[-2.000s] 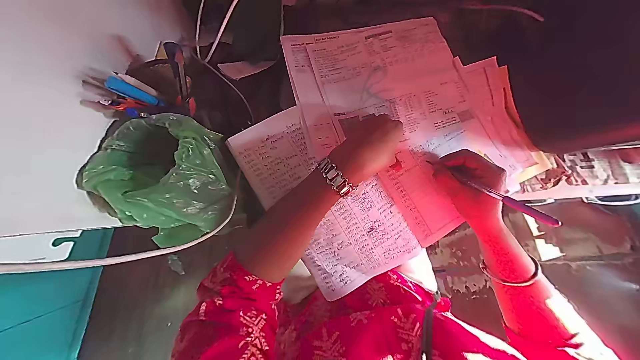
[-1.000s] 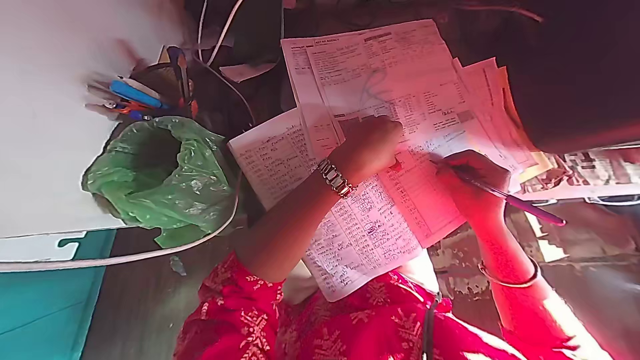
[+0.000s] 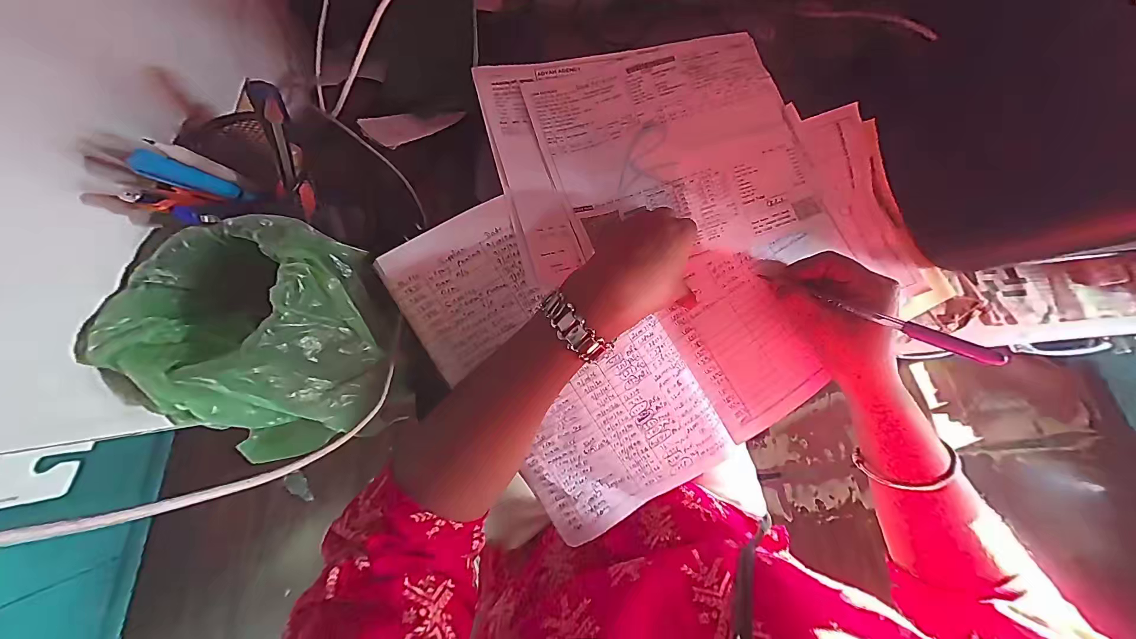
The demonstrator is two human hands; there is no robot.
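Observation:
My left hand [image 3: 635,262], with a metal-link band at its wrist, rests curled on the stacked printed papers [image 3: 657,133]; whether its fingers pinch a sheet cannot be seen. In my right hand [image 3: 843,302] is a purple pen [image 3: 941,339], its rear end sticking out to the right, while the fingers hide the tip. The hand lies at the right edge of a ruled form [image 3: 754,373], lit pink. Beneath the papers lies an open notebook [image 3: 639,435] filled with handwritten columns; its other page [image 3: 453,284] shows to the left.
A green plastic bag [image 3: 311,346] lines a bin at the left. Behind it stands a mesh holder [image 3: 231,133] with pens and scissors. A white cable [image 3: 266,477] crosses the lower left. More loose sheets [image 3: 852,177] fan out to the right of the stack.

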